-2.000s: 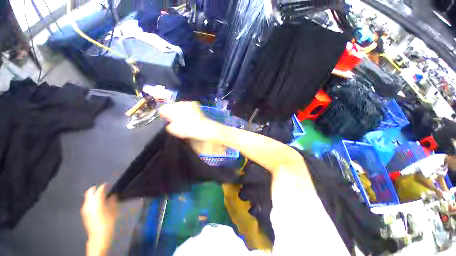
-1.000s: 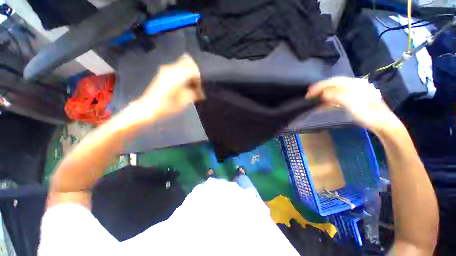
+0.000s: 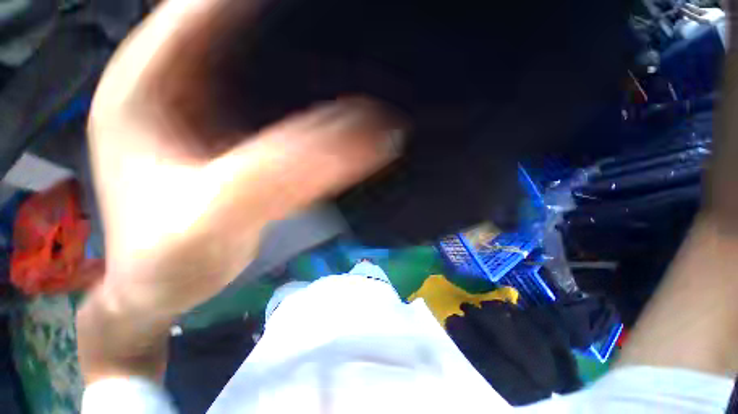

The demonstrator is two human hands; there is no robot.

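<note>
A black garment [image 3: 469, 105] is held up close to the camera and fills the upper middle of the view. My left hand [image 3: 210, 194] is large and blurred at the left, its thumb lying across the garment's near face and its fingers behind or at the cloth's left side. My right forearm shows at the right edge; my right hand is hidden or out of the picture. The garment covers most of the grey table [image 3: 299, 239], of which a small part shows below my left hand.
An orange-red plastic bag [image 3: 53, 238] is at the left. Blue plastic crates [image 3: 506, 259] stand below right, near a yellow cloth [image 3: 457, 297] and dark garments [image 3: 518, 348] on the green floor. More dark garments [image 3: 647, 210] are at the right.
The black garment has come up from over the table's near edge to close before the camera. My left hand has risen with it. My right hand has gone from view.
</note>
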